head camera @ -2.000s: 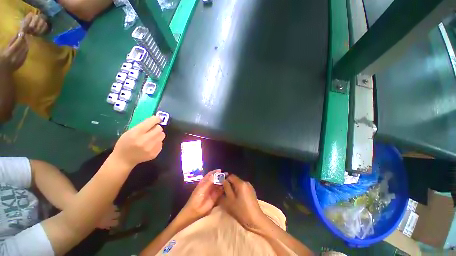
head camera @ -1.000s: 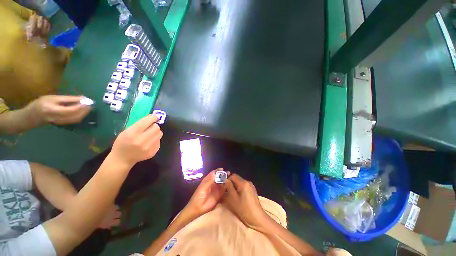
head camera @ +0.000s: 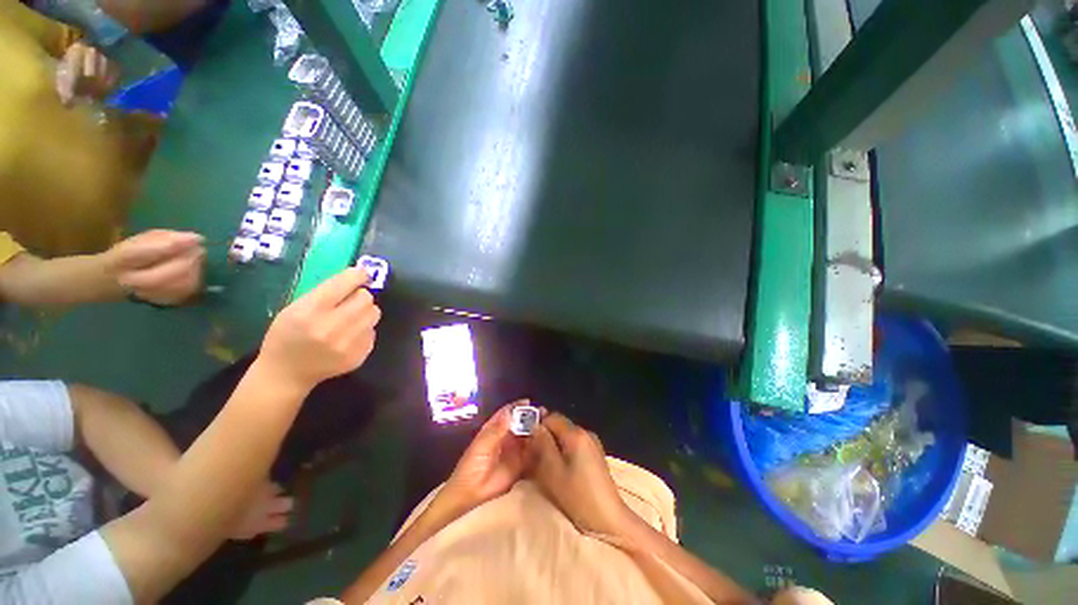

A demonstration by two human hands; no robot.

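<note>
My left hand (head camera: 491, 455) holds a small square housing (head camera: 524, 420) between its fingertips, over my lap. My right hand (head camera: 575, 459) is at the housing's right side with its fingertips touching it; its grip is partly hidden. A bright smartphone (head camera: 450, 372) glows just beyond my left hand, below the belt end. Another person's hand from the left holds a second housing (head camera: 372, 271) at the belt's near left corner.
The dark conveyor belt (head camera: 591, 177) lies ahead between green rails (head camera: 780, 296). Laid-out housings (head camera: 281, 221) and stacked housings (head camera: 343, 118) are on the left. A person in yellow reaches over the side table. A blue waste bin (head camera: 842, 551) and cardboard box (head camera: 1026, 496) are right.
The yellow-clad person's hand has come in over the side table; the white piece in it no longer shows. A small dark item has come into view on the far belt. My hands have barely moved.
</note>
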